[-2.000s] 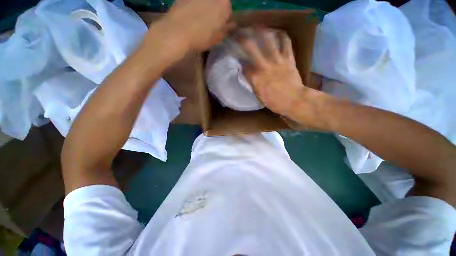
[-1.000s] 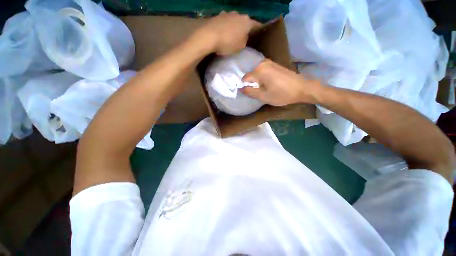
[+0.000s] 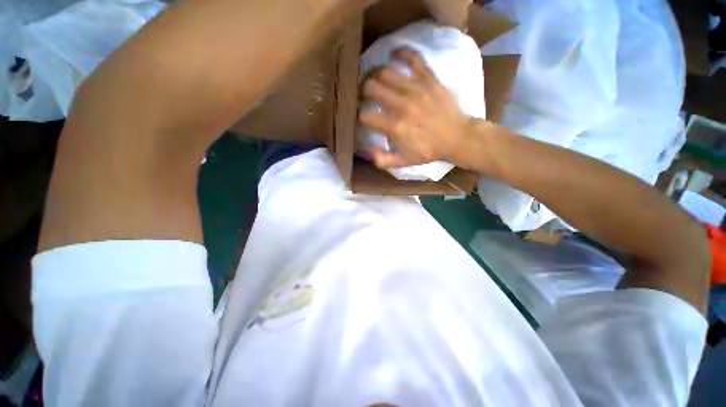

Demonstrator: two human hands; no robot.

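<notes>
The open brown carton stands in front of my body. A round product unit in a white bag fills its opening. My right hand lies on the bagged unit, fingers curled over its left side and gripping it. My left forearm runs out past the top edge. Part of my left hand shows at the top edge, at the far side of the unit; most of it is cut off. The unit's underside is hidden inside the carton.
White bagged units lie piled on the right, and more white bags at the upper left. A brown cardboard sheet lies left of the carton. Clear plastic material lies at the lower right, near a green edge.
My right hand has shifted from the twisted bag top to the unit's left side. My left hand has moved right and up, mostly out of view. The unit's twisted top no longer shows.
</notes>
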